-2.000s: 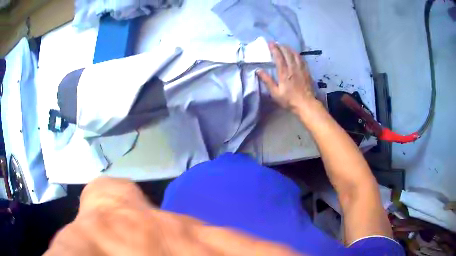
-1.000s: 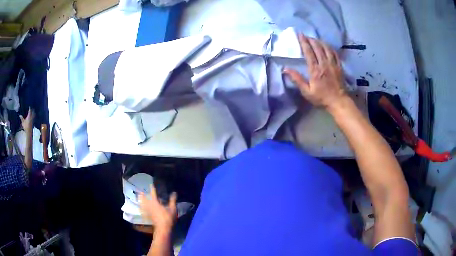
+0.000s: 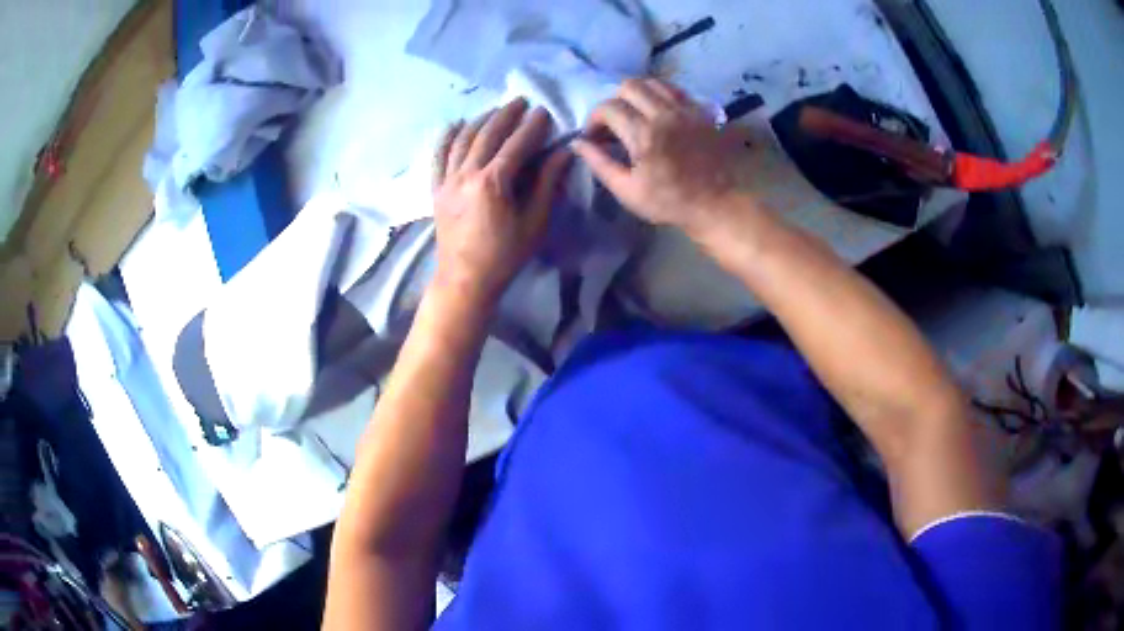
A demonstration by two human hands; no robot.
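Observation:
The pale grey-white garment piece (image 3: 277, 314) lies over the dark grey padded board (image 3: 197, 376), whose rounded left end shows. My left hand (image 3: 491, 197) lies on the garment's upper part, fingers pointing away from me. My right hand (image 3: 659, 148) is just right of it, its thumb and fingers bent together at the cloth's upper edge and gripping it. The cloth between the hands is partly hidden by the fingers. Folds hang from there towards my body.
The black iron (image 3: 851, 148) with reddish-brown handle and orange-red hose sleeve stands at the table's right. A crumpled pale bundle (image 3: 253, 93) lies on the blue block (image 3: 240, 216) at far left. Another grey cloth piece (image 3: 530, 31) lies beyond my hands. White cloth (image 3: 154, 431) hangs at left.
My left hand has come up from below the table's front edge onto the garment. My right hand has gone from lying flat to bent fingers on the cloth. The view has turned.

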